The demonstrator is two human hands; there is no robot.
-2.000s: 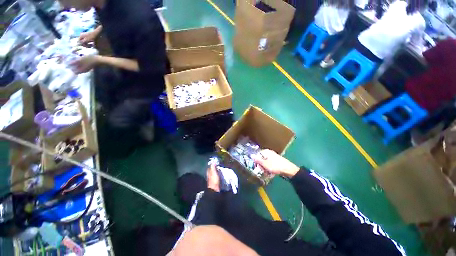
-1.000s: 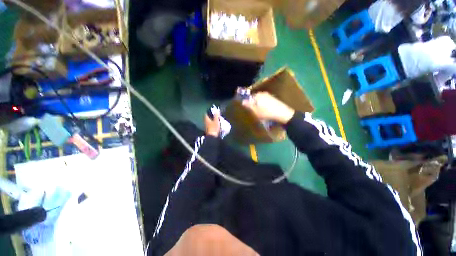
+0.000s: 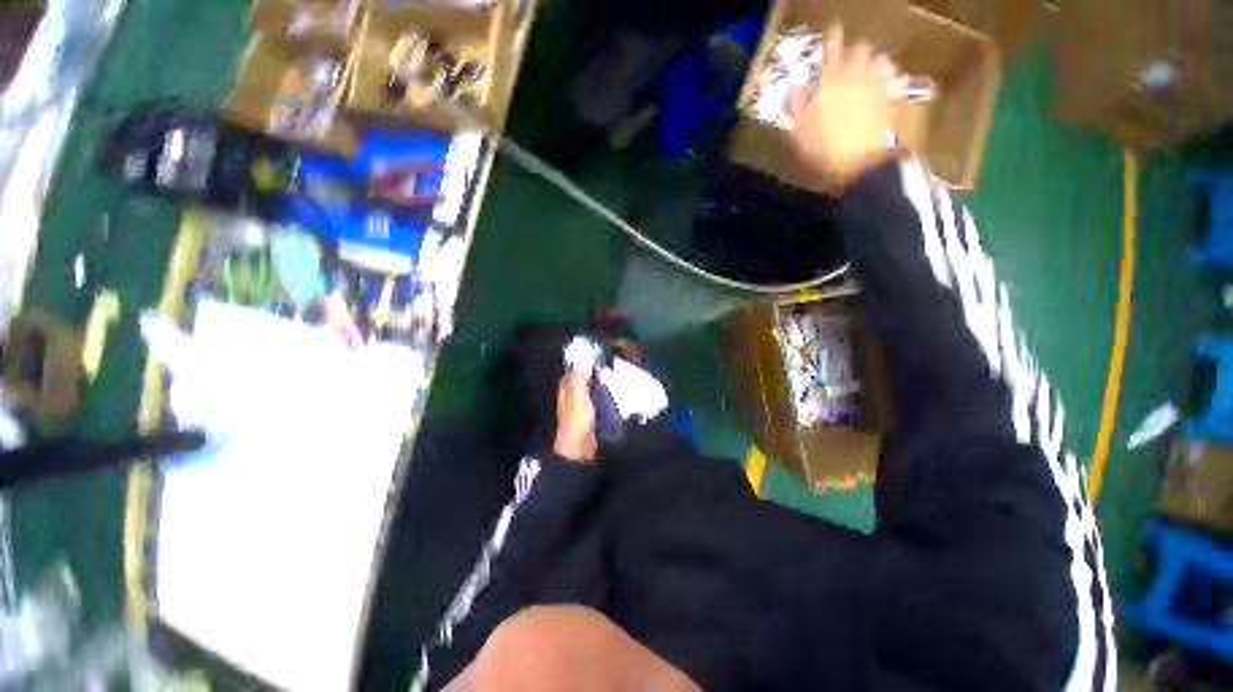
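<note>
My right hand (image 3: 849,115) is over the neighbouring carton (image 3: 953,102), which holds small white parts (image 3: 787,75). Its fingers look spread, but blur hides whether it holds anything. My left hand (image 3: 576,410) is low in front of me and holds a crumpled white piece (image 3: 633,389), perhaps a cloth. The open carton at my knees (image 3: 838,457) has silvery and clear pieces (image 3: 821,362) in its bottom; my right sleeve covers part of it.
A bench on the left bears a white work sheet (image 3: 277,493), pliers (image 3: 406,185) on a blue surface and parts trays (image 3: 503,68). A pale air hose (image 3: 649,243) loops from the bench to my right arm. Blue stools (image 3: 1197,588) stand at the right edge.
My right hand has moved from the knee carton up to the neighbouring carton. The small dark and white thing in its fingers no longer shows. My left hand still holds the white piece. The view has shifted.
</note>
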